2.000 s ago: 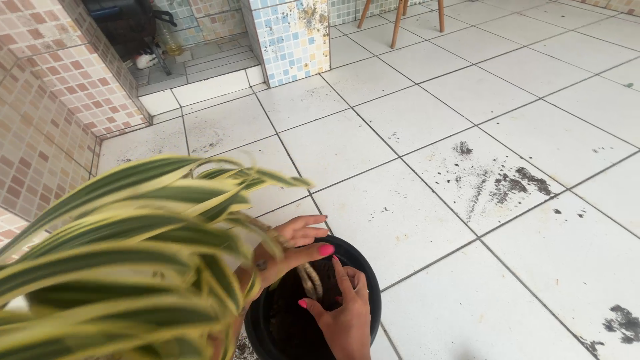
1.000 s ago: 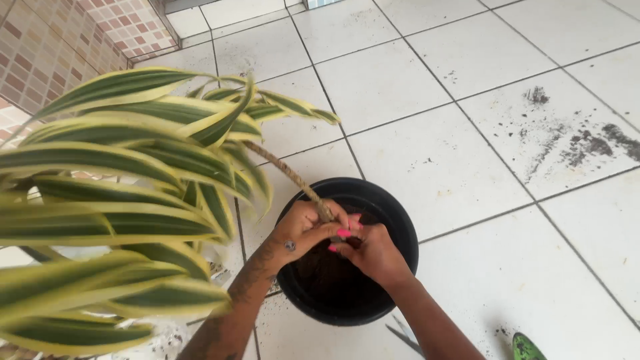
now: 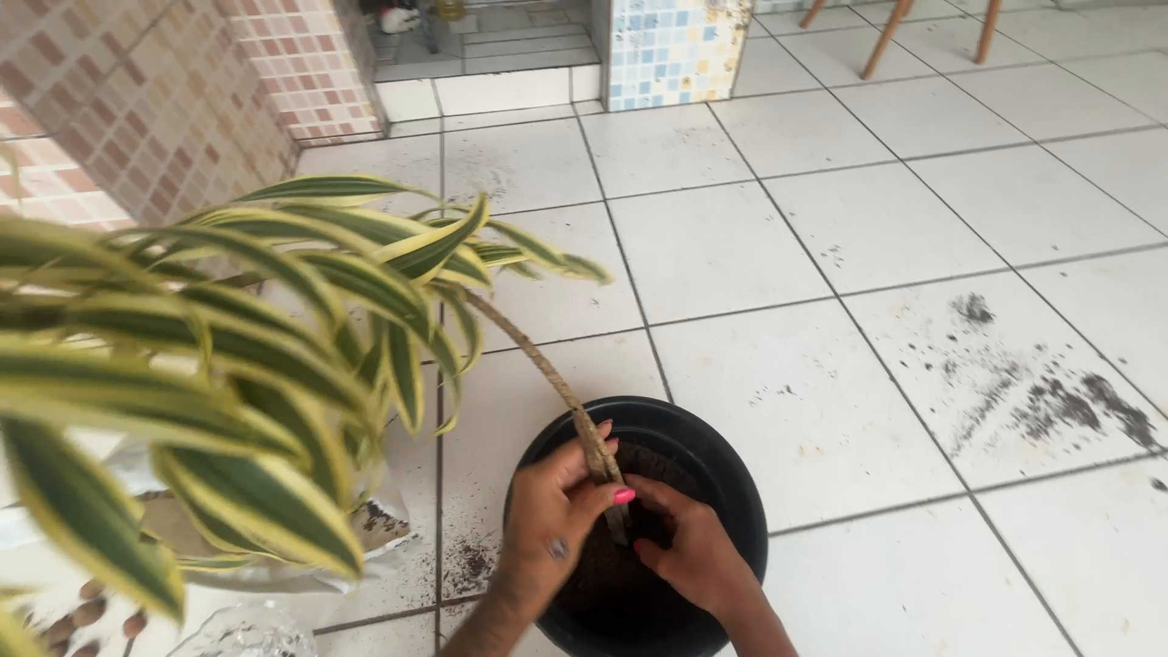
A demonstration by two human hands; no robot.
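Note:
A leafy plant with green leaves edged in yellow (image 3: 301, 383) leans in from the left. Its bare woody stem (image 3: 538, 360) runs down into a round black plastic pot (image 3: 721, 438) on the floor. My left hand (image 3: 557, 511) grips the stem's lower part between thumb and fingers over the pot. Inside the pot, my right hand (image 3: 689, 547) is at the stem's base, fingers down by the dark soil (image 3: 657, 465); its fingertips are partly hidden, so its hold is unclear.
Spilled soil (image 3: 1077, 401) lies on the white floor tiles at right. At lower left are an opened bag (image 3: 383, 538) with soil, a clear crumpled-looking object (image 3: 242, 634) and brown round pieces (image 3: 87, 611). Wooden legs (image 3: 885, 41) stand behind; a tiled wall (image 3: 182, 91) is at left.
The view has shifted since a second ago. My left hand stays on the stem, while my right hand has moved from beside the left fingers down toward the stem's base.

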